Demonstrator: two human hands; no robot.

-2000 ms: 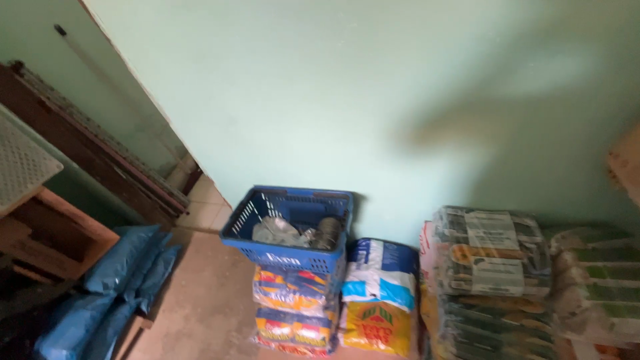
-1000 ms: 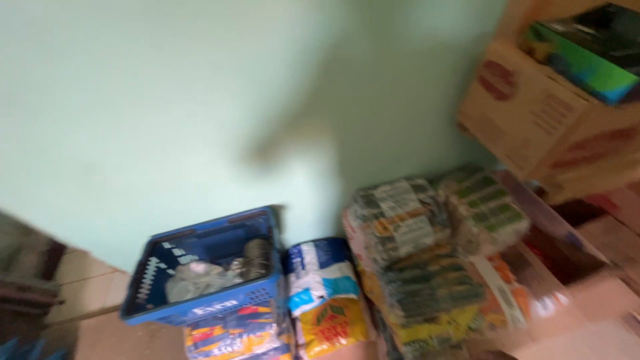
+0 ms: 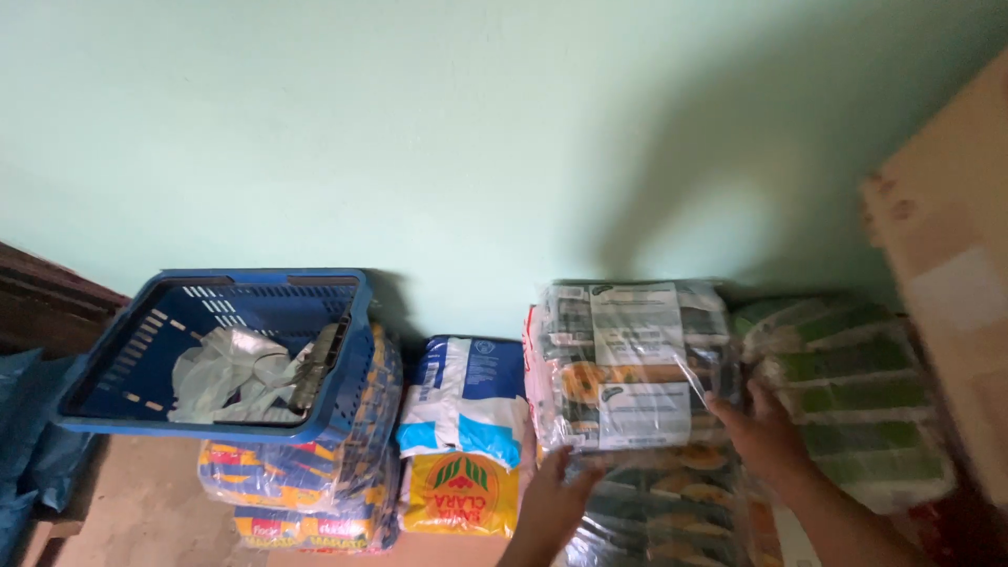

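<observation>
A clear plastic-wrapped bale of packets (image 3: 642,362), with two white printed sheets under the film, lies on top of a stack against the wall. My left hand (image 3: 555,500) is at its lower left edge, fingers spread. At its right side is my right hand (image 3: 760,429), thumb and fingers apart near the film. Neither hand is closed on the bale; whether the fingertips touch it cannot be told. Below sits another wrapped bale of dark packets (image 3: 669,504). A wrapped bale of green packets (image 3: 858,394) lies just right of my right hand.
A blue plastic basket (image 3: 346,394) holding crumpled clear plastic rests on wrapped yellow-and-blue packets (image 3: 303,480). White-and-blue (image 3: 465,394) and yellow bags (image 3: 461,496) stand beside them. A cardboard box (image 3: 953,260) is at right, blue bags (image 3: 47,441) at far left, and a green wall behind.
Both my hands have come into view beside the upper wrapped bale; neither shows in the earlier frames. The view swung right, then partly back.
</observation>
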